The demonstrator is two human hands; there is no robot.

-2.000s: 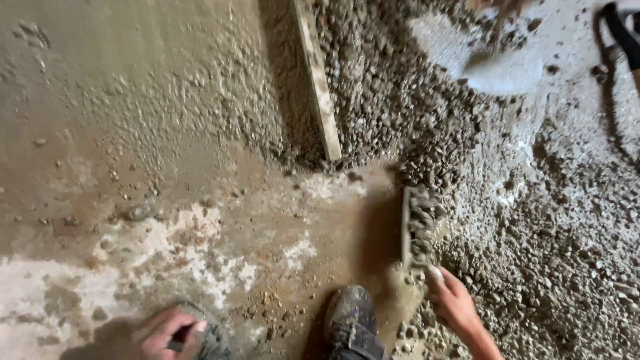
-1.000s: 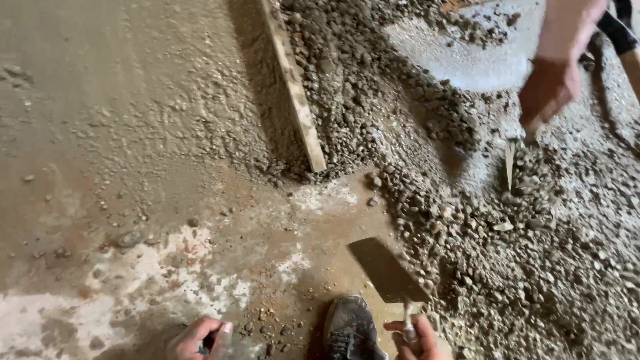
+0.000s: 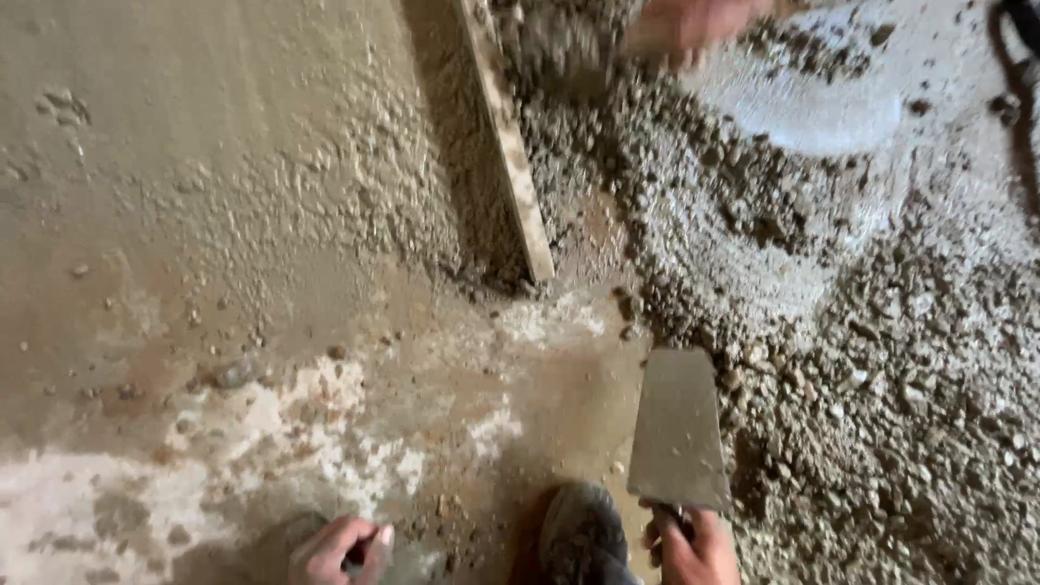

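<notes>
My right hand [image 3: 695,546] grips the handle of a trowel [image 3: 681,426] at the bottom, right of centre. The trowel's flat blade, coated with grey residue, points forward beside the edge of a wet gravelly concrete mix [image 3: 877,406]. My left hand [image 3: 341,551], its fingers curled, is low at the left of the boot and partly cut off by the frame; whether it holds anything does not show. A straight wooden board [image 3: 512,154] runs from the top edge down to the floor, between smoother wet concrete [image 3: 203,97] and loose mix.
Another person's hand [image 3: 699,24], blurred, is at the top over the mix. A boot [image 3: 581,532] stands between my hands on the stained floor [image 3: 455,366]. A smooth, pale wet patch [image 3: 829,114] lies at the upper right. Something dark is at the top right edge.
The trowel bore mix two seconds ago; its blade now shows only residue and points forward. The other person's hand has moved from the right to the top middle. Bare floor shows beside the board's end.
</notes>
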